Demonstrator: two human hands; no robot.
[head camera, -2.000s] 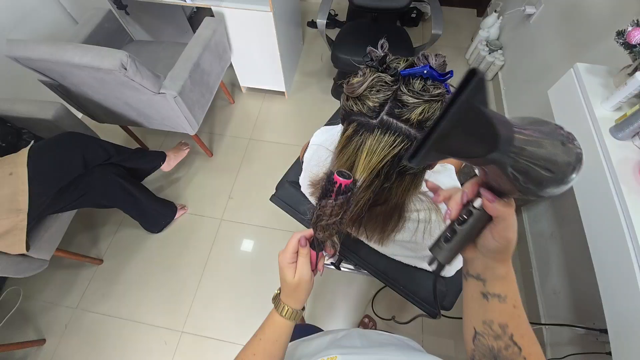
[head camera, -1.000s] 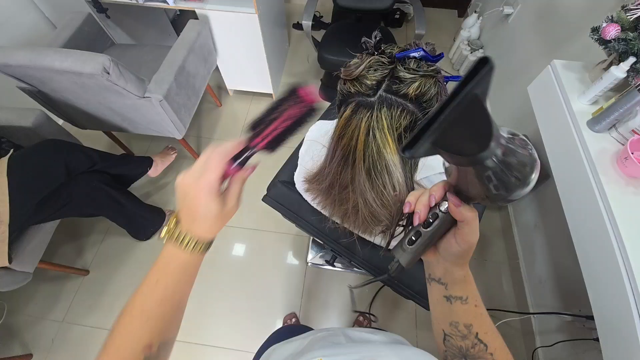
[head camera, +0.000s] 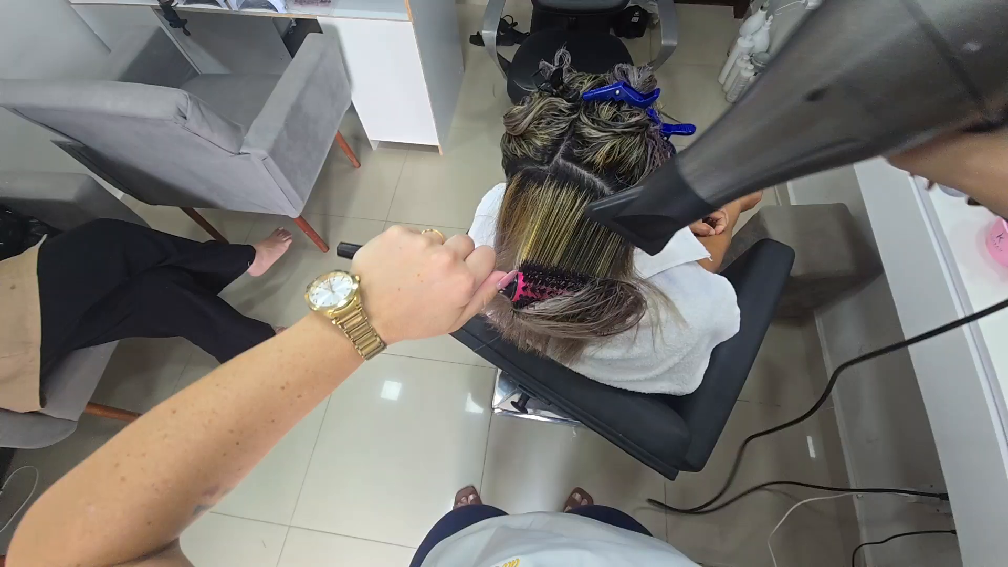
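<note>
My left hand (head camera: 429, 283) grips the handle of a pink and black round hairbrush (head camera: 547, 285), whose bristles sit in the lower lengths of a seated person's streaked hair (head camera: 563, 224). Part of my right hand (head camera: 965, 169) shows at the right edge, against a dark hair dryer (head camera: 835, 102); its fingers are mostly hidden. The dryer's flat nozzle (head camera: 650, 213) points at the hair just above the brush. Blue hair clips (head camera: 622, 94) hold the upper hair in pinned sections. A white towel (head camera: 669, 346) covers the seated person's shoulders.
The person sits in a black salon chair (head camera: 709, 394). Another person's legs (head camera: 157, 276) extend at left, beside a grey armchair (head camera: 260, 126). A black cable (head camera: 835, 378) hangs at right near a white counter (head camera: 906, 260). White bottles (head camera: 744, 55) stand by the wall.
The brush, raised away from the hair one second ago, is now in the hair. The dryer has moved up and right, with its nozzle now angled down-left over the strands.
</note>
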